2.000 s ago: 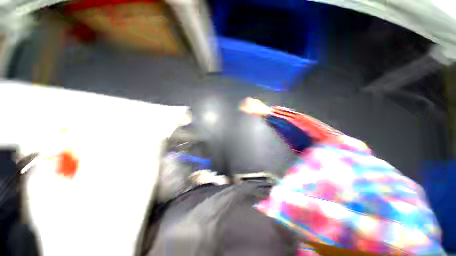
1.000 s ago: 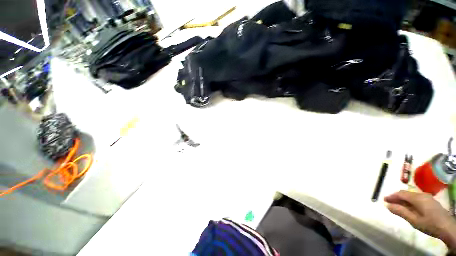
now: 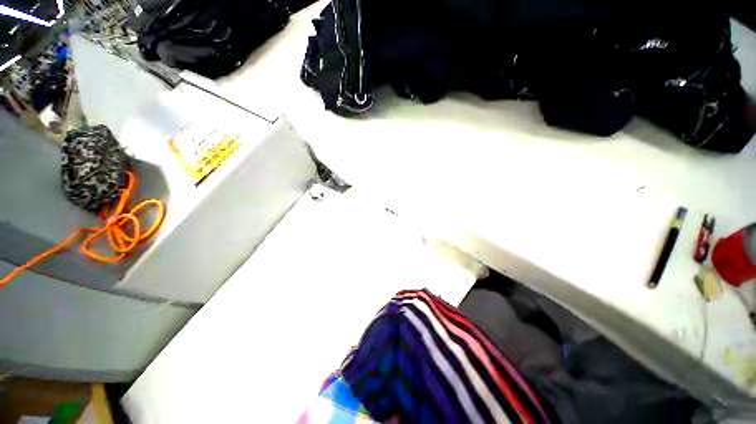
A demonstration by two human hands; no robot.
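A heap of black fabric bags (image 3: 464, 50) lies on the white table (image 3: 497, 182) at the top of the view. A pale zipper with a metal ring shows at its left end. A slim black pen or stick tool (image 3: 666, 248) and small red snips (image 3: 704, 238) lie at the right. A red bottle (image 3: 736, 255) is cut off by the right edge. A striped sleeve (image 3: 448, 356) reaches in at the bottom centre; its hand does not show. My right hand is not in view either.
Another dark pile (image 3: 215, 37) lies at the top left. A pale machine body with a yellow label (image 3: 217, 157) stands at the left, beside an orange cord (image 3: 124, 232) and a grey patterned bundle (image 3: 93, 166). Dark cloth (image 3: 547, 348) covers my lap below the table edge.
The view has swung from the floor and blue bin to the table, then shifted lower and left. The right hand seen near the pen has left the picture. More of the striped sleeve shows.
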